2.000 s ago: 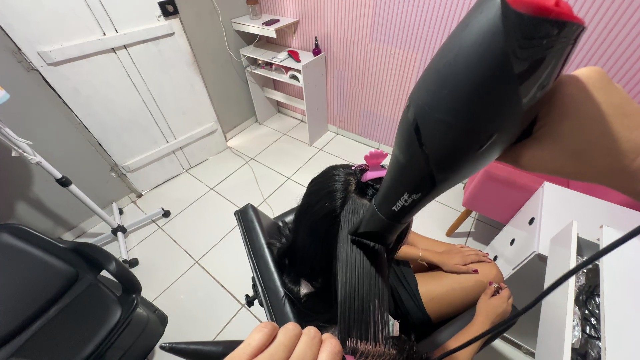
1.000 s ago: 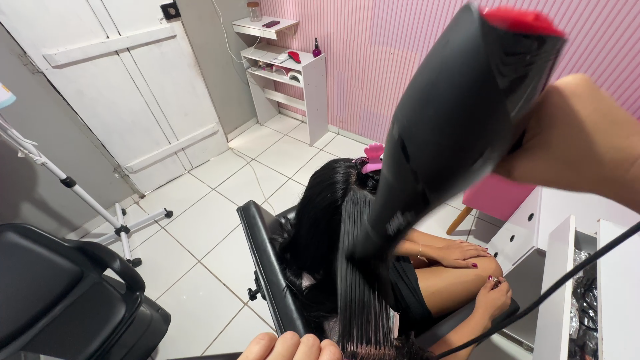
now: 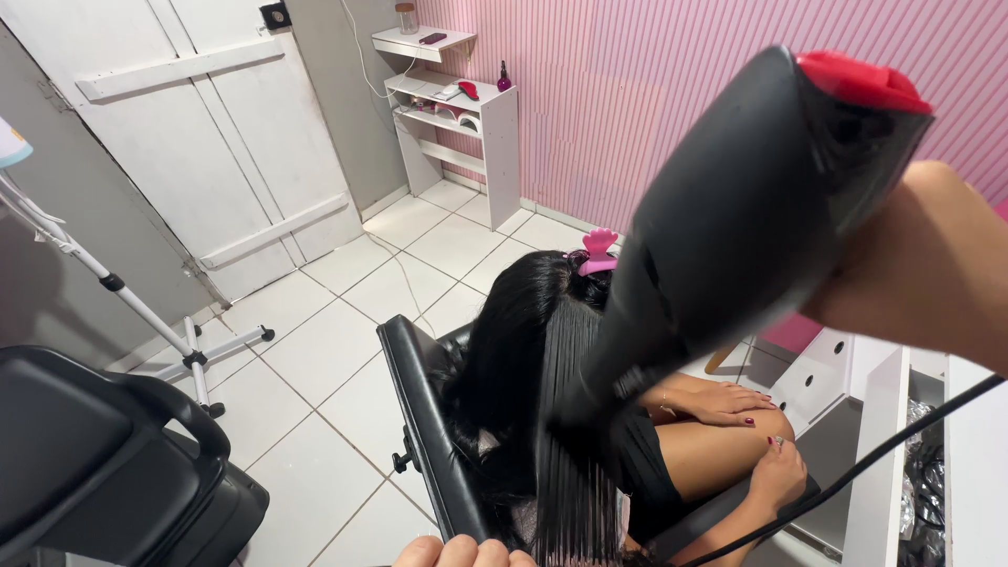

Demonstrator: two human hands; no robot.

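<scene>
My right hand (image 3: 890, 260) is raised at the right, wrapped round the handle of a black hair dryer (image 3: 724, 197) with a red rear end. Its nozzle points down against a straight section of black hair (image 3: 571, 409) on a seated person. A pink hair clip (image 3: 598, 252) holds more hair on top of the head. Only the curled fingers of my left hand (image 3: 465, 553) show at the bottom edge, left of the hair ends. Bristles of a round brush (image 3: 583, 562) show faintly under those ends; its handle is hidden now.
The person sits in a black salon chair (image 3: 429, 425), hands on the legs. A black cord (image 3: 874, 453) crosses the lower right, over an open drawer (image 3: 882, 457). At left are a wheeled white stand (image 3: 150, 315) and a black wash basin or seat (image 3: 87, 441). White shelves (image 3: 500, 157) stand behind.
My left hand and the brush have moved down toward the bottom edge, and the brush handle seen two seconds ago is out of view. The dryer stays over the hair section, slightly shifted.
</scene>
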